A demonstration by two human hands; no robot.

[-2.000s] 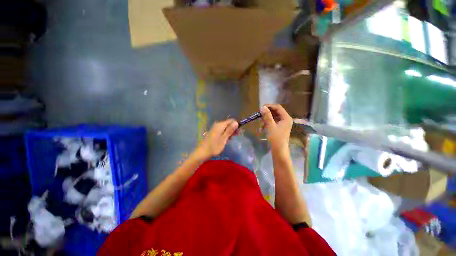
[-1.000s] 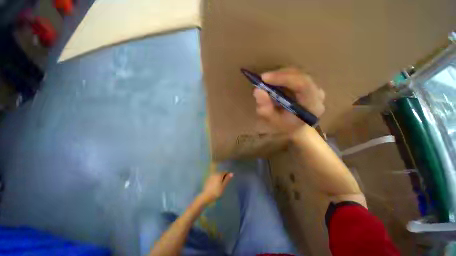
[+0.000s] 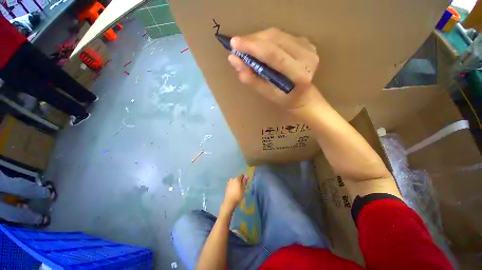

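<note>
A large brown carton (image 3: 338, 58) stands in front of me, its face filling the upper middle and right. My right hand (image 3: 280, 63) holds a black marker (image 3: 261, 69) with its tip at the carton face. A short black handwritten stroke (image 3: 216, 26) shows at the tip. Printed symbols and small text (image 3: 285, 138) are near the carton's lower edge. My left hand (image 3: 235, 189) is low over my knees, fingers curled around a small dark thing, perhaps the marker cap (image 3: 243, 180).
A blue crate (image 3: 79, 250) is at the lower left. Two people's legs (image 3: 55, 79) show on the left. An open carton (image 3: 338, 195) with clear film (image 3: 404, 174) beside it is at the right. Scraps lie on the floor (image 3: 158, 142).
The marker was held in both hands, then uncapped in my right hand. Now its tip is at the carton's upper left and a black stroke shows there. I am lower and closer to the carton.
</note>
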